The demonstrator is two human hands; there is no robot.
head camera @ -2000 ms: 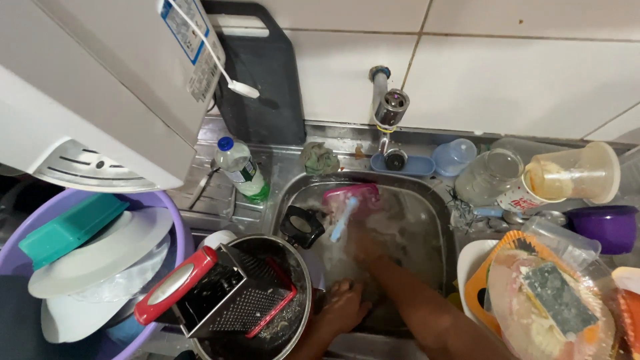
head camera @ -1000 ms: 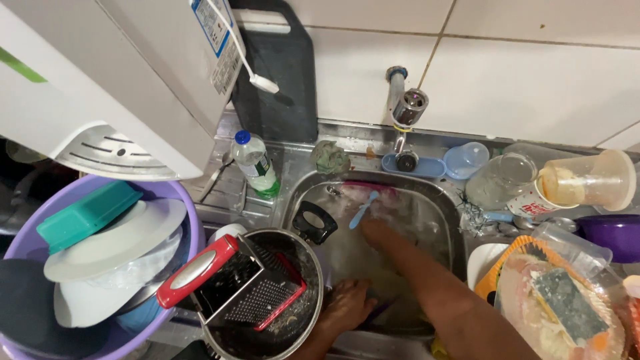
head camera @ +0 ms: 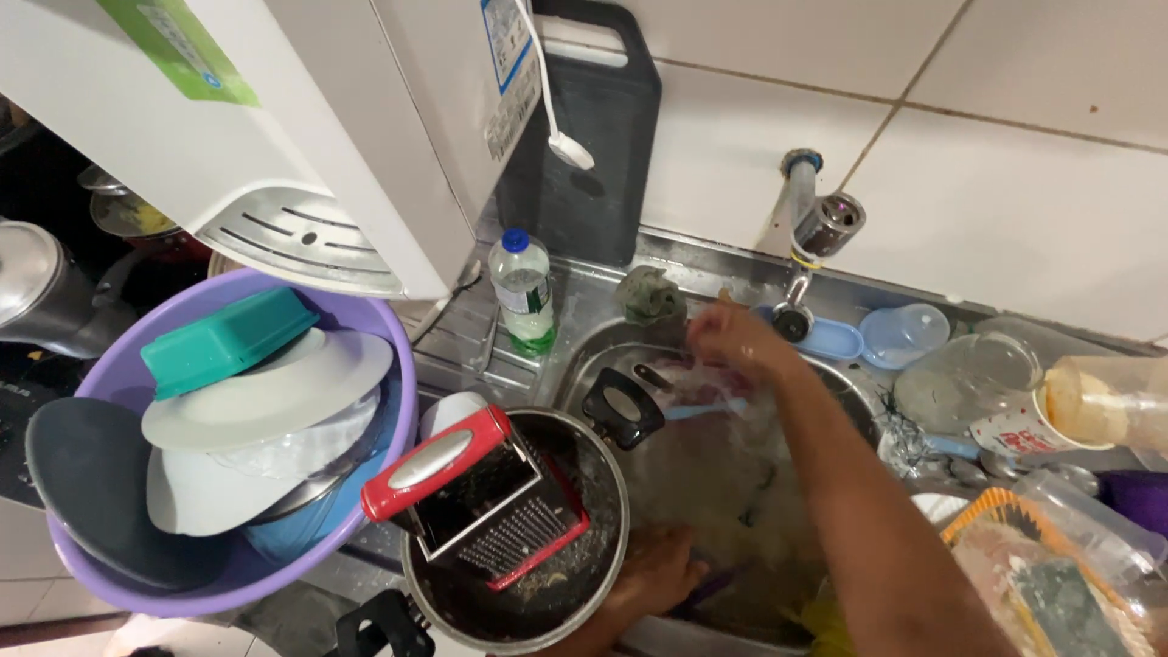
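Observation:
My left hand [head camera: 659, 568] is low in the stainless steel sink [head camera: 593, 351], partly in murky water beside a dark pot [head camera: 602, 511]; whether it grips anything is hidden. A red-handled box grater [head camera: 525, 529] leans in that pot. My right hand [head camera: 730, 336], slightly blurred, is raised at the sink's back rim, below and left of the tap [head camera: 826, 224]; its grip cannot be made out. Below it a light blue utensil handle [head camera: 703, 410] and a pinkish item lie in the water. A crumpled grey-green cloth [head camera: 650, 294] sits on the rim to its left.
A purple basin [head camera: 406, 401] of plates and a teal container [head camera: 228, 339] stands left. A bottle with green liquid [head camera: 522, 292] is behind the pot. Glass and plastic cups [head camera: 967, 379], an orange-edged container [head camera: 995, 506] and a sponge [head camera: 1063, 607] crowd the right. A white appliance [head camera: 301, 137] overhangs the left.
My right hand has moved from the blue utensil in the water up to the sink's back rim. The left hand stays low in the sink. The view has shifted left.

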